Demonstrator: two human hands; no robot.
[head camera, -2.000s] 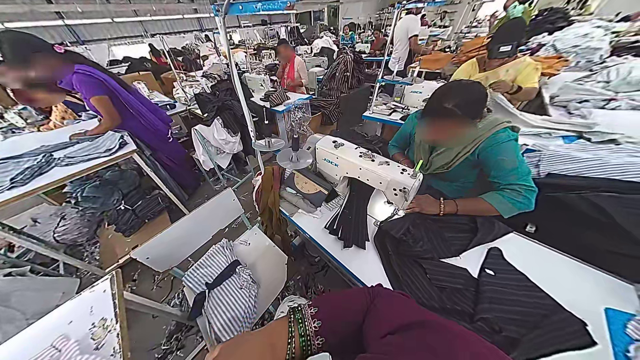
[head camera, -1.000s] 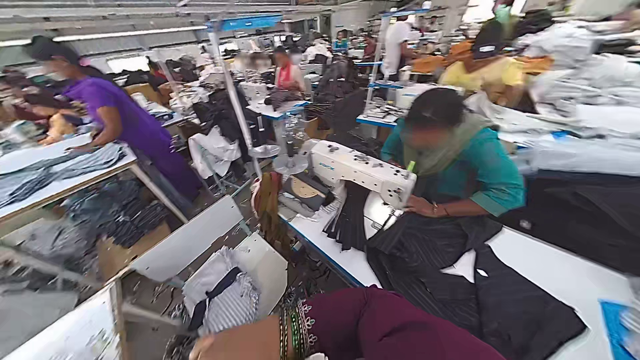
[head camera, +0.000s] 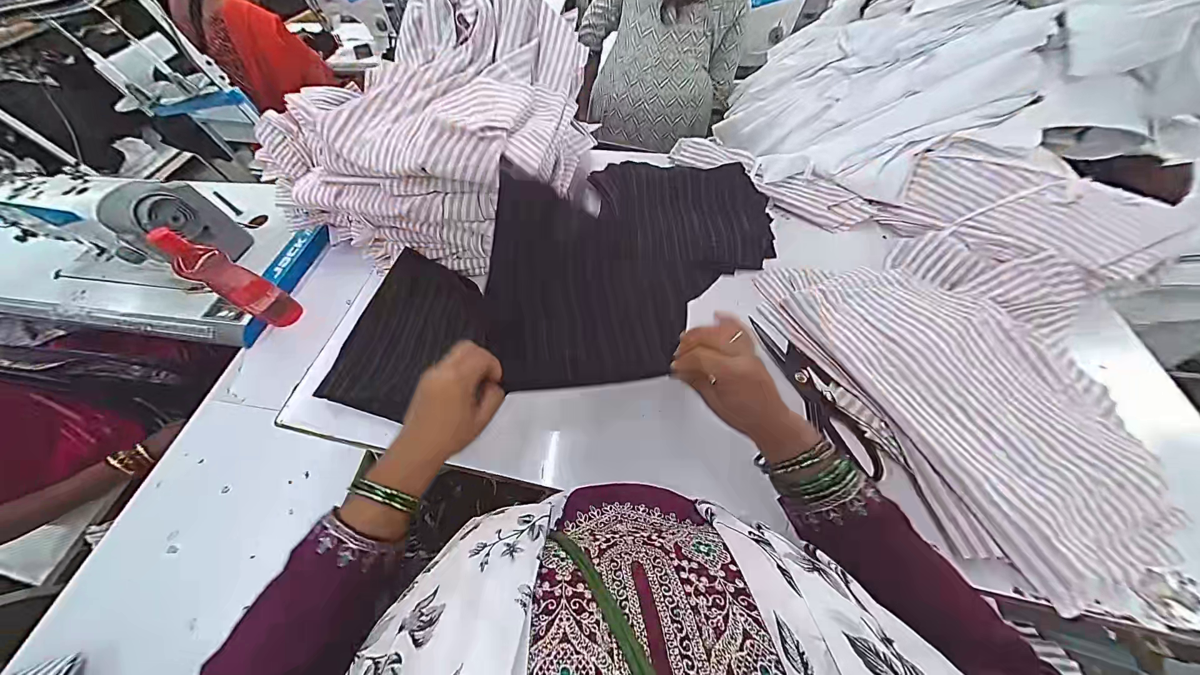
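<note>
A dark pinstriped fabric piece lies over the white table, its near edge pinched at one corner by my left hand and at the other by my right hand. Its far part slants up and looks blurred. Another dark striped piece lies flat to its left, close to my left hand. Beyond, a third dark cut piece adjoins the held one. Black-handled scissors rest just right of my right hand, partly covered by striped fabric.
Striped shirt fabric is heaped at the back left, and more striped pieces lie at the right. White fabric is piled at the far right. A sewing machine and a red plastic bottle stand left. A co-worker's arm is at left.
The view has swung from the workshop floor and another person's sewing machine to a table with fabric. Both my hands now show, holding a dark piece; before, only a sleeved, bangled arm showed.
</note>
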